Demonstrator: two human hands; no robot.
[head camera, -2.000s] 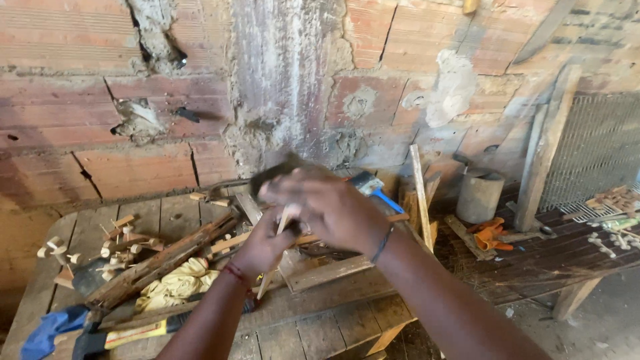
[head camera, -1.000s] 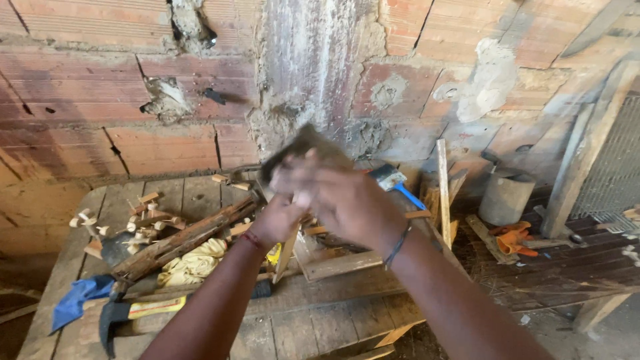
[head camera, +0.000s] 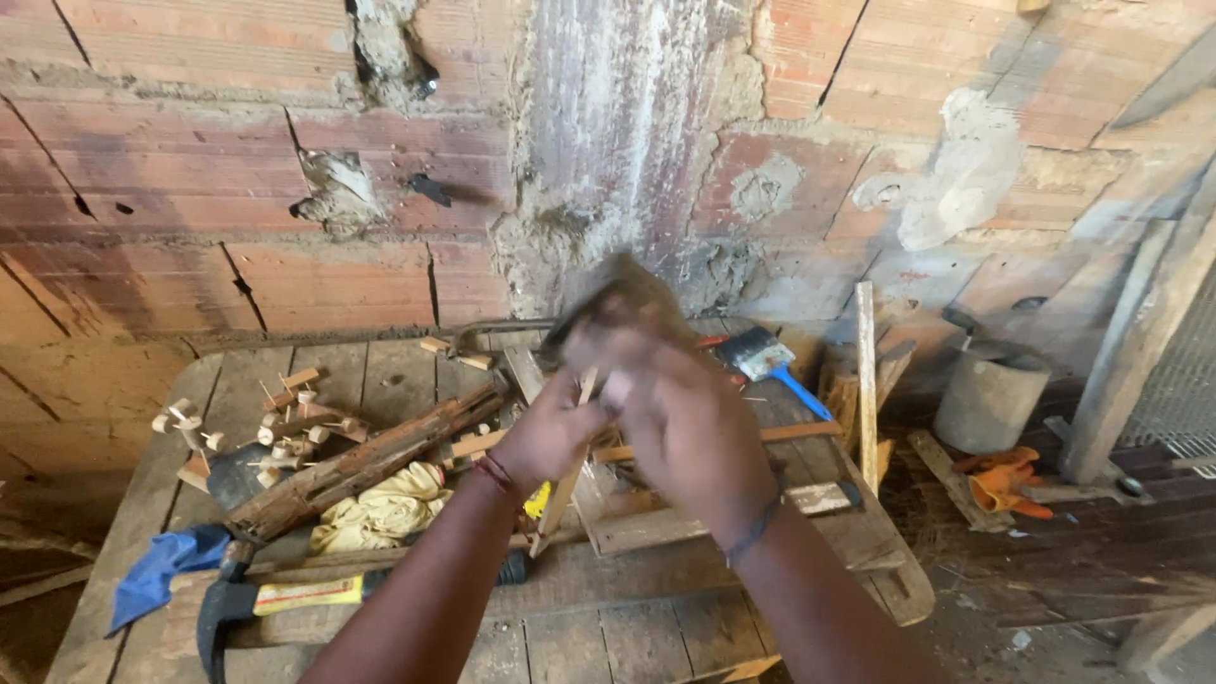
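My left hand (head camera: 551, 432) grips a thin wooden strip (head camera: 562, 499), which slants down below it toward the bench. My right hand (head camera: 679, 413) is blurred and closed on a dark, flat piece (head camera: 622, 290), perhaps sandpaper or cloth; its material cannot be told. Both hands meet above the wooden workbench (head camera: 399, 375), and the dark piece covers the strip's upper end. Under the hands lie a wooden frame (head camera: 655, 532) and a yellow object (head camera: 538, 500), partly hidden. A claw hammer (head camera: 309, 594) with a yellow and black handle lies beside my left forearm.
Small wooden pieces (head camera: 294, 427), a rough wood length (head camera: 370, 461), a cream cloth (head camera: 380, 508) and a blue cloth (head camera: 171, 570) lie at left. A blue-handled paintbrush (head camera: 769, 361) lies at right. Beyond stand a grey cylinder (head camera: 990, 394) and orange gloves (head camera: 1007, 483). A brick wall (head camera: 332, 275) rises behind.
Both hands stay together around the strip and dark piece, with the right hand blurred throughout. The dark piece shows more above the hands than two seconds ago. The view has shifted somewhat.
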